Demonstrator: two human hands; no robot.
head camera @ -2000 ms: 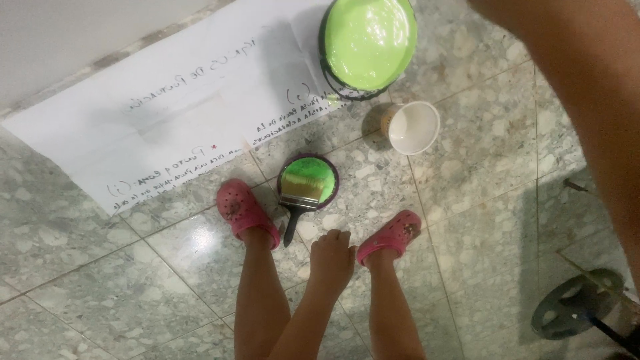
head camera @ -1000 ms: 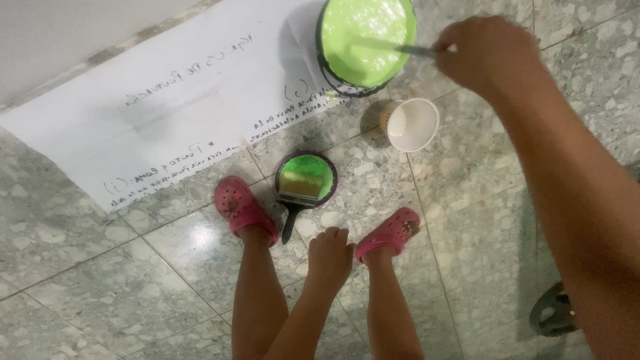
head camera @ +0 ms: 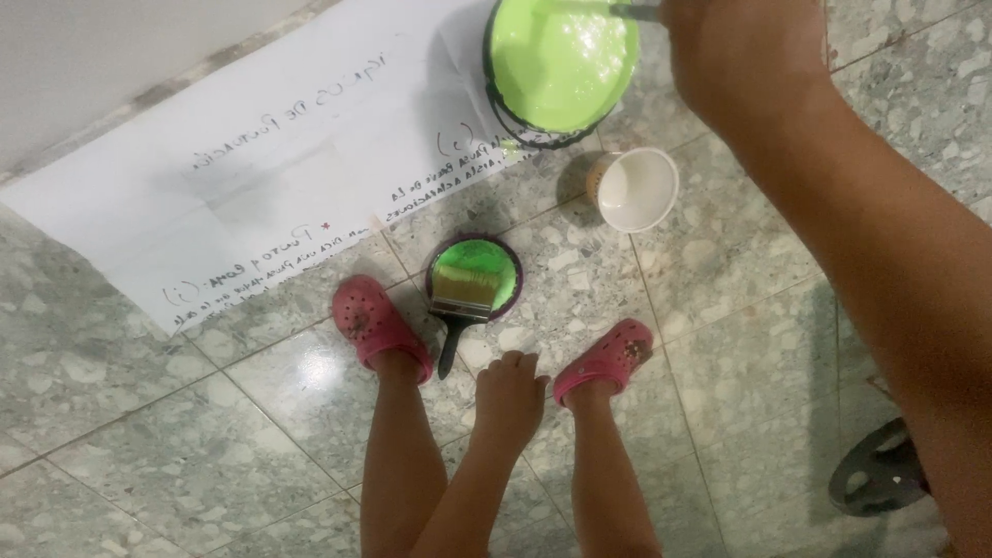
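My right hand [head camera: 744, 46], at the top right, grips a slim stirring tool [head camera: 637, 12] whose pale end lies over or in light green paint in a bucket [head camera: 562, 66]. My left hand [head camera: 511, 395] hangs low between two pink clogs [head camera: 376, 325], back up, fingers bent; its palm is hidden and nothing shows in it. Just above it, a flat paintbrush [head camera: 465, 298] with a black handle rests across a small dark-rimmed container [head camera: 518, 271] of brighter green paint. A white cup [head camera: 639, 190] with pale contents stands below the bucket, to the right.
A large white paper sheet [head camera: 256, 147] bearing handwriting lies on the speckled tile floor, beside a pale wall [head camera: 132, 39]. The bucket stands at its right end. At the lower right is a dark round base with openings [head camera: 872, 473], partly behind my right forearm.
Two seconds ago my right hand was at the top edge with no tool in sight; one second ago it held the tool at the paint. My left hand, brush and cup show no plain change.
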